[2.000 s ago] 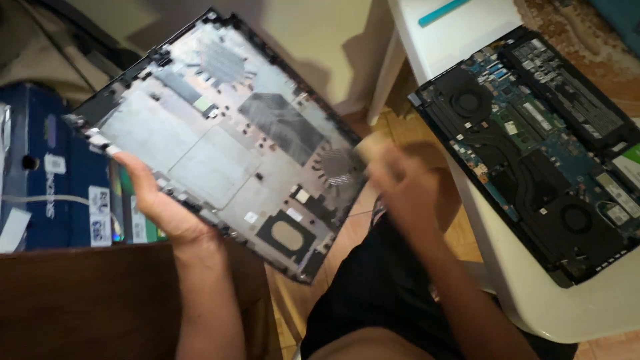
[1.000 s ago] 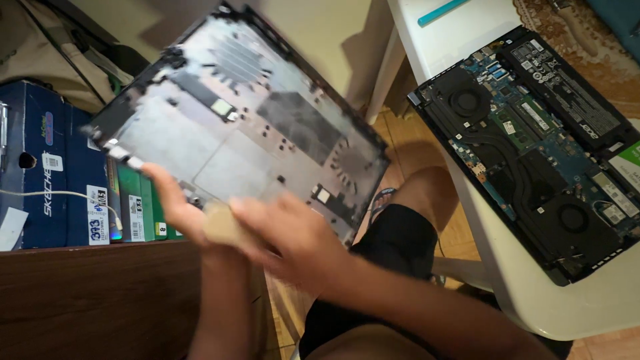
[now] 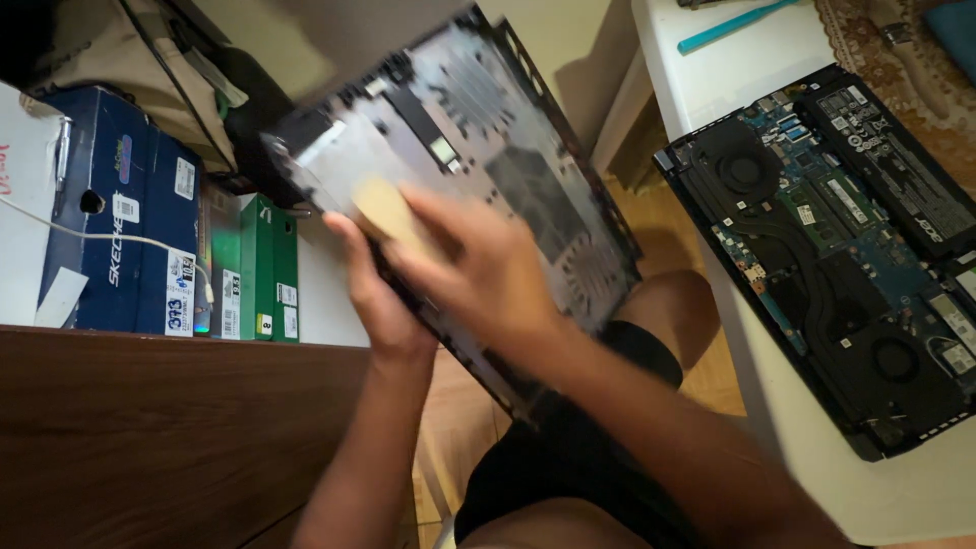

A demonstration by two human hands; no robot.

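Note:
My left hand [image 3: 389, 305] grips the near left edge of a laptop's bottom cover [image 3: 457, 175], tilted with its inner side towards me. Blurred by motion, my right hand [image 3: 480, 267] holds a pale tan pad or brush-like thing [image 3: 393, 217] against or just over the cover's left part; its exact kind cannot be told. Vent grilles and a dark patch show on the cover's inner face. To the right, an opened Acer laptop [image 3: 831, 252] lies with its fans, memory module and battery [image 3: 884, 145] exposed.
The opened laptop lies on a white table [image 3: 808, 480], with a teal stick-like tool [image 3: 732, 27] near its far edge. On the left, a blue Skechers shoebox [image 3: 114, 206], a green Puma box [image 3: 267, 267] and a pale cable [image 3: 114, 236] sit above a wooden cabinet [image 3: 175, 427].
My right hand has come from beside the cover's right edge over to its left part, with the pale thing in it. My left hand keeps hold of the cover.

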